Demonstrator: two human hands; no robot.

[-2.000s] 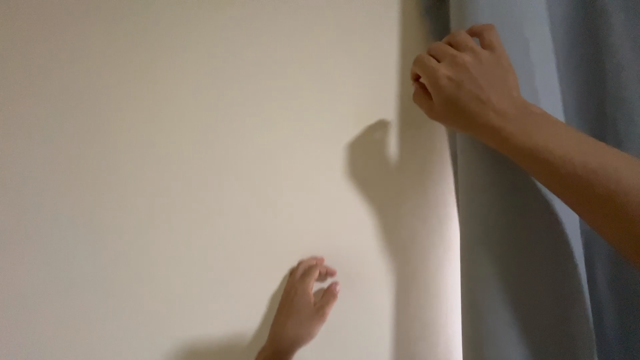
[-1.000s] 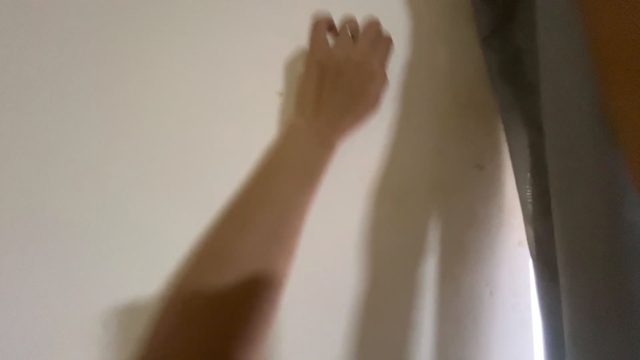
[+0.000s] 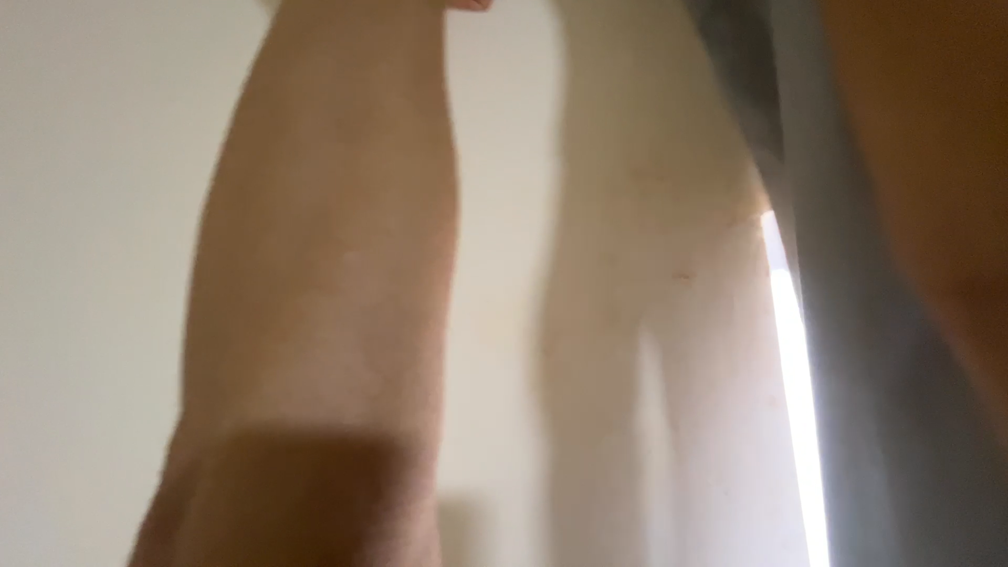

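Note:
My left forearm stands large and upright in front of the pale wall (image 3: 94,236), left of the middle. Of my left hand (image 3: 471,4) only a small bit shows at the top edge; what it holds or touches is hidden. My right arm runs down the right edge, blurred, in front of the grey-blue curtain (image 3: 843,354). The right hand itself is outside the view.
A narrow bright strip of light (image 3: 795,378) lies between the wall and the curtain's edge. Soft shadows of the arms fall on the wall, and a small mark (image 3: 683,276) shows on it.
My left arm has risen from low on the wall, its hand now almost out at the top. My right hand, seen before near the curtain's edge, has left the view.

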